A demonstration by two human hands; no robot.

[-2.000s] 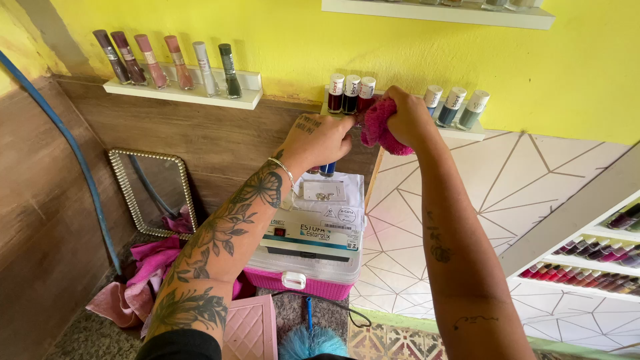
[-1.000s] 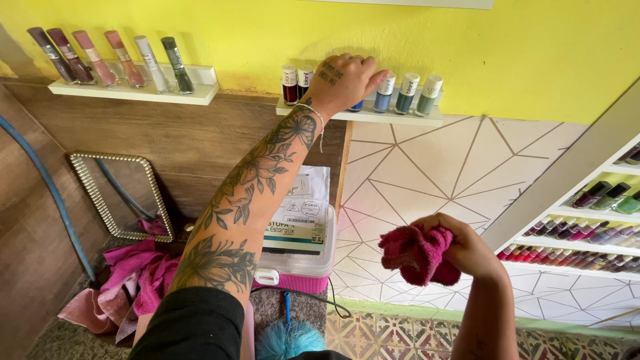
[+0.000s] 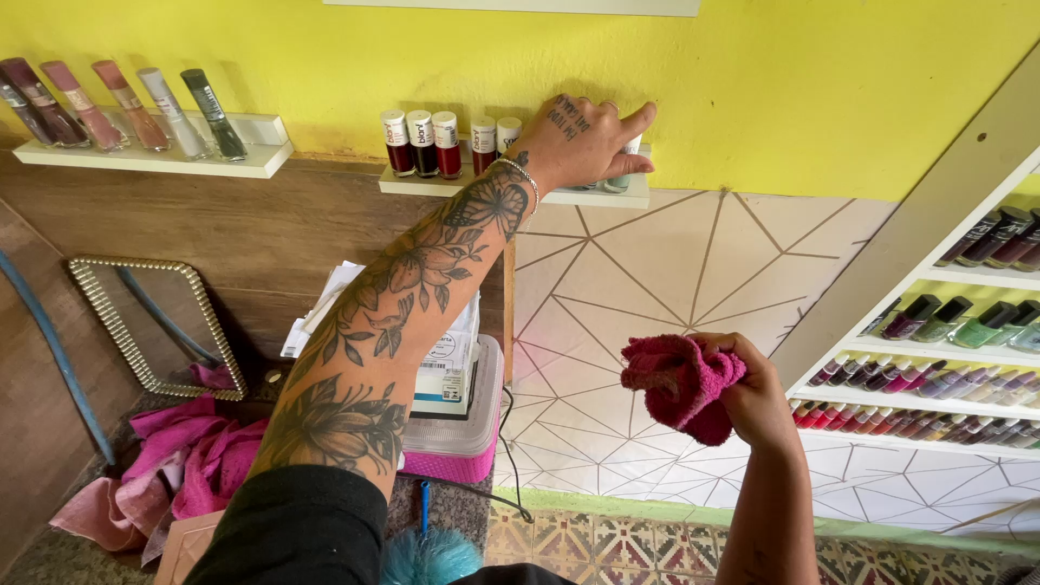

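Observation:
My left hand (image 3: 587, 140) reaches over the right part of a small white wall shelf (image 3: 455, 188), its thumb and fingers at a pale nail polish bottle (image 3: 619, 182) near the shelf's right end. The hand hides part of the row, and whether it grips a bottle cannot be told. Left of it stand several white-capped nail polish bottles (image 3: 421, 145) in dark and red shades, with a gap among them. My right hand (image 3: 743, 382) holds a crumpled magenta terry cloth (image 3: 681, 386) in front of the patterned wall panel, lower and to the right of the shelf.
Another white shelf (image 3: 162, 160) at left holds several polish bottles. A rack (image 3: 910, 276) full of polishes stands at right. Below are a framed mirror (image 3: 162, 325), pink cloths (image 3: 203, 455), a pink-based plastic box (image 3: 455, 455), a black cable (image 3: 516, 479) and a blue fluffy duster (image 3: 431, 556).
My left hand has moved right along the shelf, where its bottles at left now show. My right hand came away from the shelf with the cloth between the first two frames and still holds it.

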